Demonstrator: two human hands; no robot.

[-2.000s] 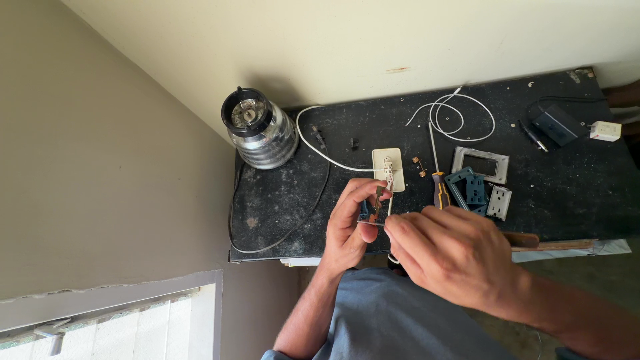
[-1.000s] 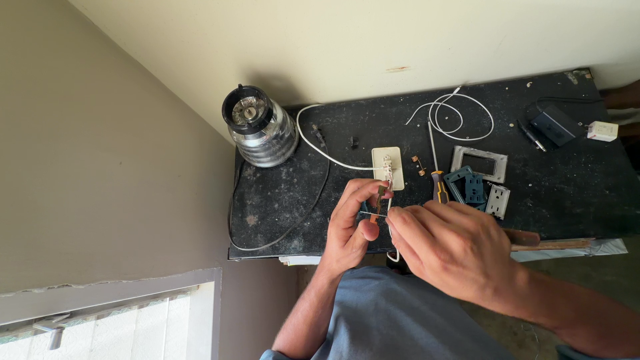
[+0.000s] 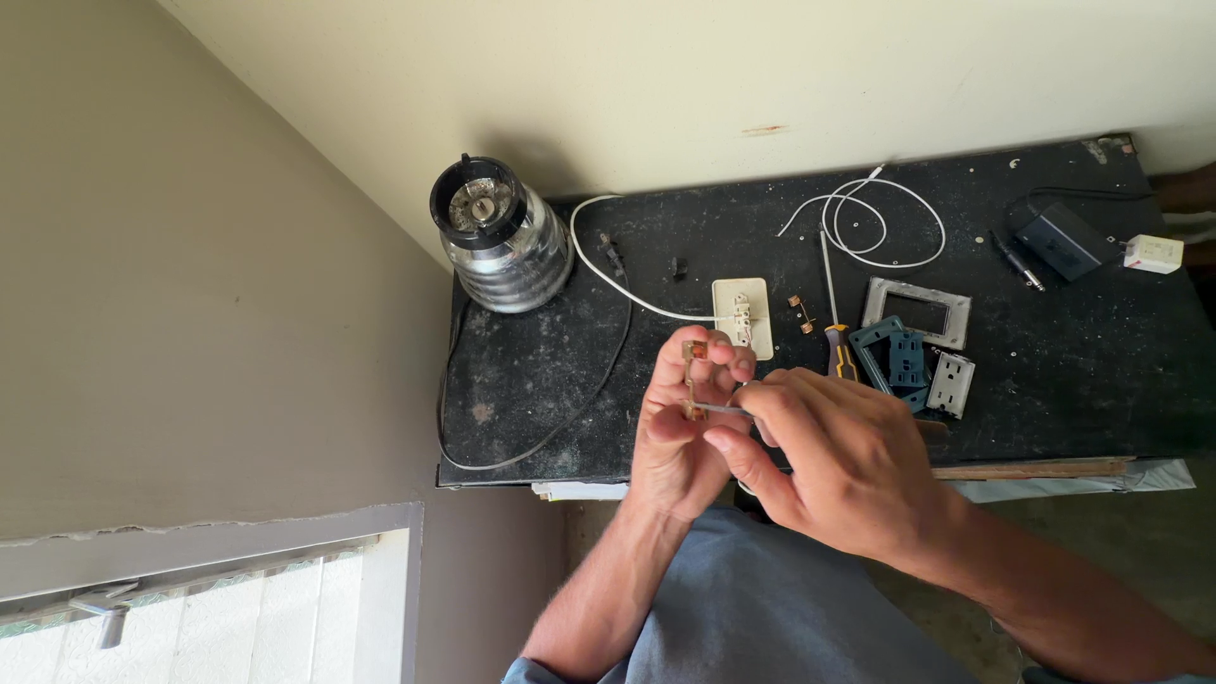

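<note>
My left hand (image 3: 679, 437) holds a small copper contact strip (image 3: 692, 375) upright between thumb and fingers, over the table's front edge. From the right, my right hand (image 3: 845, 456) grips a thin metal tool (image 3: 724, 409) whose tip touches the strip's lower end; its handle is hidden in the fingers. Just beyond the hands lies a cream cover plate (image 3: 758, 294) with a white terminal piece (image 3: 742, 313) and a white cable (image 3: 638, 296). A similar copper strip (image 3: 803, 313) rests to its right, beside a screwdriver with a grey and yellow handle (image 3: 840, 353).
A blender base (image 3: 508, 247) stands at the table's left, near a black cord (image 3: 560, 429). On the right lie a grey frame (image 3: 959, 323), blue plastic outlet parts (image 3: 907, 359), a white outlet face (image 3: 950, 385), a black power adapter (image 3: 1059, 239), a white charger (image 3: 1153, 254) and a coiled white cable (image 3: 940, 214).
The copper strip now shows more plainly in my left hand, whose fingers have spread along it. My right hand has turned, with its thumb lower and the thin tool across the strip's lower end.
</note>
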